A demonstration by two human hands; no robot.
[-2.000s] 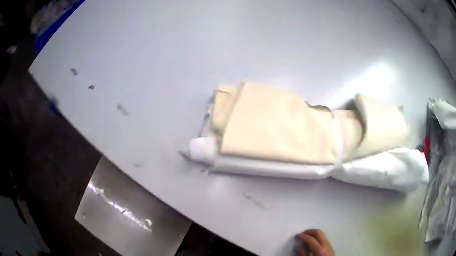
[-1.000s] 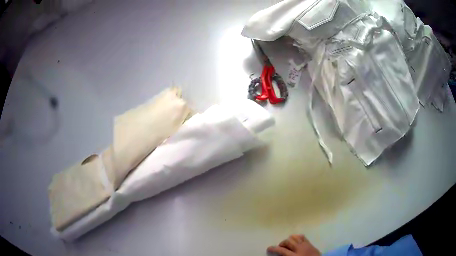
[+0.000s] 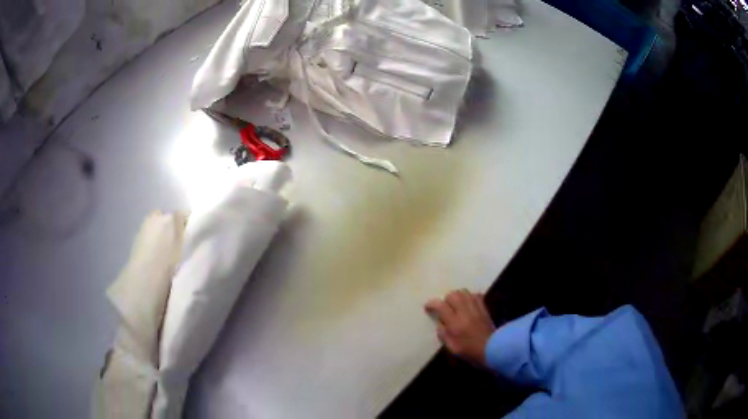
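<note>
A tied bundle of white cut pieces [image 3: 217, 254] and cream cut pieces [image 3: 148, 266] lies on the white table at the lower left. A narrow tie cinches it near the bottom edge, where the bundle is cut off by the picture. My right hand [image 3: 463, 322], in a blue sleeve, rests on the table's near edge. It holds nothing, its fingers a little apart and slightly bent, away from the bundle. My left hand is out of view.
Red-handled shears [image 3: 262, 143] lie beyond the bundle's top end. Part-sewn white pieces [image 3: 394, 82] are heaped at the top, with a loose strip [image 3: 353, 151] trailing. The table [image 3: 525, 155] has a yellowish stain. A brown box-like object [image 3: 726, 225] stands at far right.
The view has swung to the right. The bundle, shears and sewn pieces show farther left; more of my right sleeve and the table's right edge show. My right hand still rests on the table.
</note>
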